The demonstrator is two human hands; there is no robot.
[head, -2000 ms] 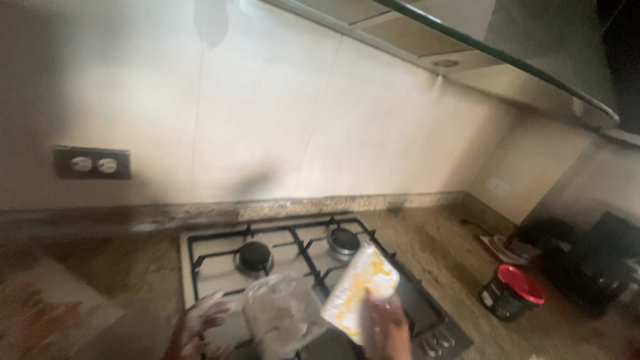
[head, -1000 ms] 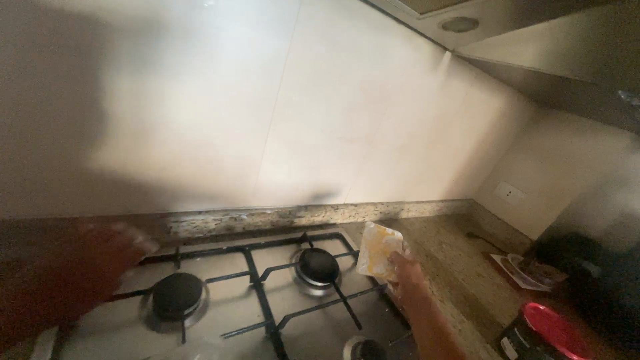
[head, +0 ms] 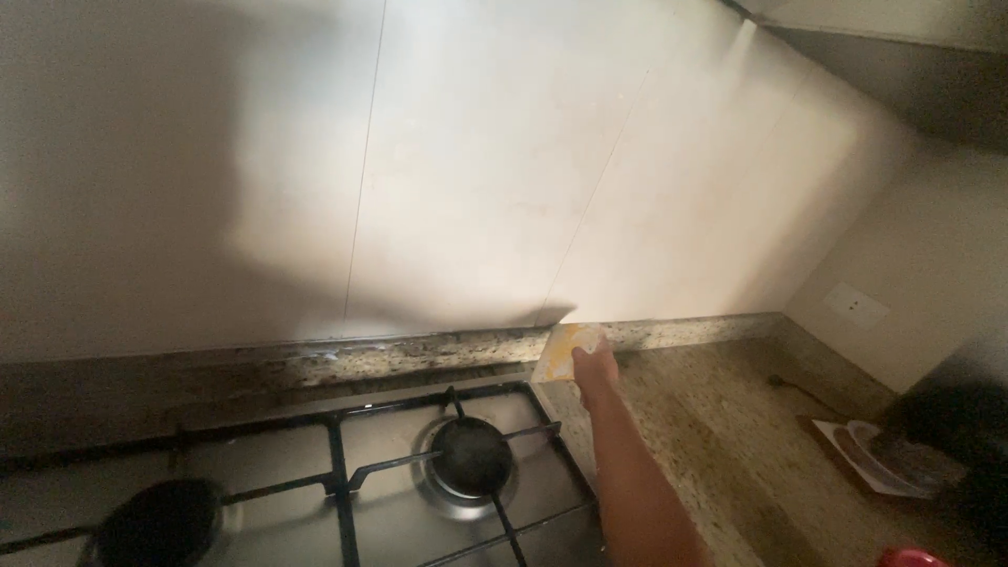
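Observation:
My right hand (head: 596, 370) grips a flat white and yellow cloth or sponge (head: 561, 351) by its right side. The cloth is at the low granite backsplash (head: 472, 348), just below the pale wall panels (head: 472, 173) and behind the back right corner of the gas hob (head: 394, 520). Whether it presses on the stone or the wall cannot be told. My left hand is out of the frame.
A round burner (head: 472, 457) under black pan supports lies left of my forearm, another burner (head: 161, 520) farther left. On the granite counter (head: 693, 425) at right are a printed item (head: 874, 457), a dark object (head: 961, 425) and a red rim (head: 911, 557). A socket (head: 857, 305) is on the side wall.
My right hand has moved from over the hob to the backsplash with the cloth. My left hand, seen at left a second ago, has left the view. The view has come closer to the wall.

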